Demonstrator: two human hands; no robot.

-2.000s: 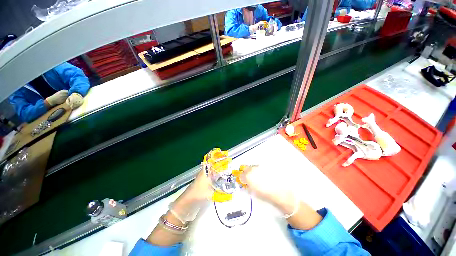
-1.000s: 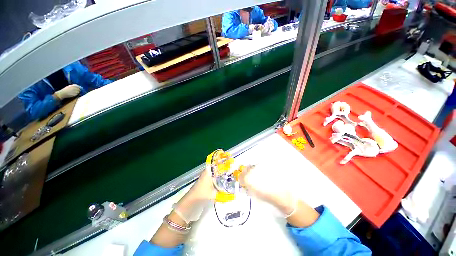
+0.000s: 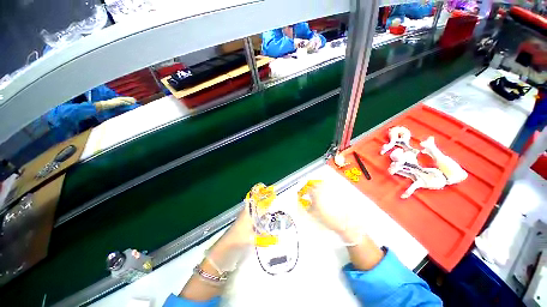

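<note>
My left hand (image 3: pixel 246 225), gloved with yellow finger cots, holds a clear oval piece (image 3: pixel 277 243) with a dark rim, over the white bench. A silver-grey unit with dark details shows at the upper part of the clear piece, and a dark printed patch shows near its bottom. My right hand (image 3: pixel 321 207), also with yellow finger cots, is apart from the piece, to its upper right. Its fingers are curled and overexposed, so whether they pinch something small cannot be told.
A red parts tray (image 3: pixel 444 216) at right bears white curved arm parts (image 3: pixel 420 168), a dark slim tool (image 3: pixel 361 165) and yellow pieces (image 3: pixel 352 174). A metal post (image 3: pixel 354 78), green conveyor (image 3: pixel 180 180) and small bottle (image 3: pixel 129 264) stand beyond. Blue-clad people sit opposite.
My right hand has come away from the piece, up and to the right. My left hand still holds it. The view has shifted slightly, and the far-left person's arm has moved.
</note>
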